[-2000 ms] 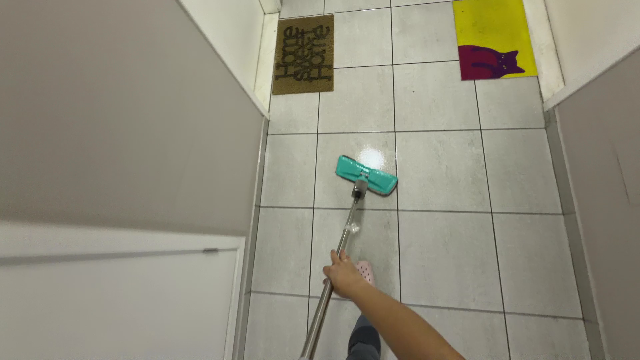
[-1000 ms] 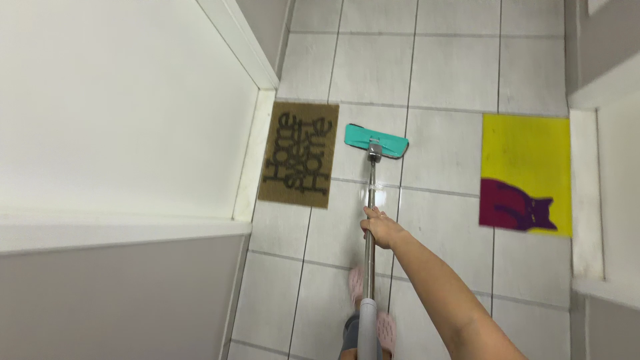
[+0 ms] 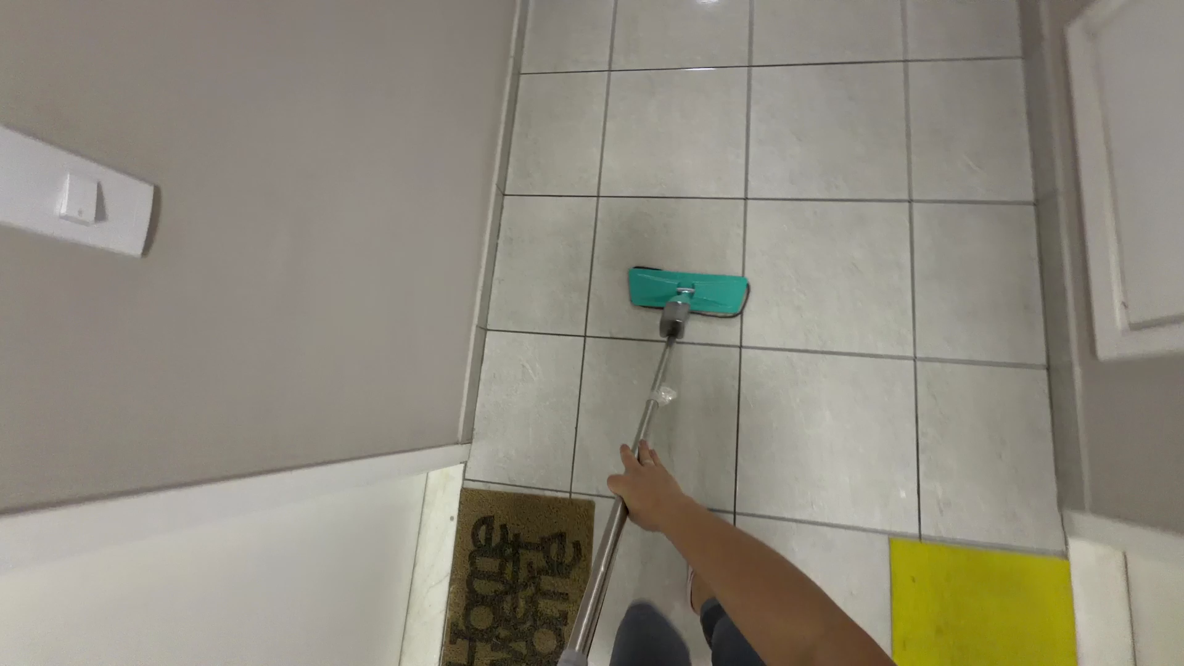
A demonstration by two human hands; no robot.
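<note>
My right hand [image 3: 647,487] is on the metal pole [image 3: 606,546] of a flat mop, around its middle, with some fingers extended along it. The mop's teal rectangular head [image 3: 689,291] lies flat on the grey floor tiles ahead, a dark edge of its pad showing around it. A grey swivel joint [image 3: 674,319] links head and pole, and a clear plastic piece [image 3: 663,395] sits on the pole below it. Toward the bottom edge the pole leaves the view. My left hand is out of view.
A brown doormat [image 3: 518,573] with dark lettering lies at lower left by a doorway, a yellow mat [image 3: 982,601] at lower right. Walls border the tiled floor on both sides. A white light switch [image 3: 79,199] is on the left wall. My legs show at the bottom.
The view has advanced along the corridor; both mats are now low in view. The mop head, beside the brown doormat one second ago, is now on tiles beyond it. My right hand stays on the pole.
</note>
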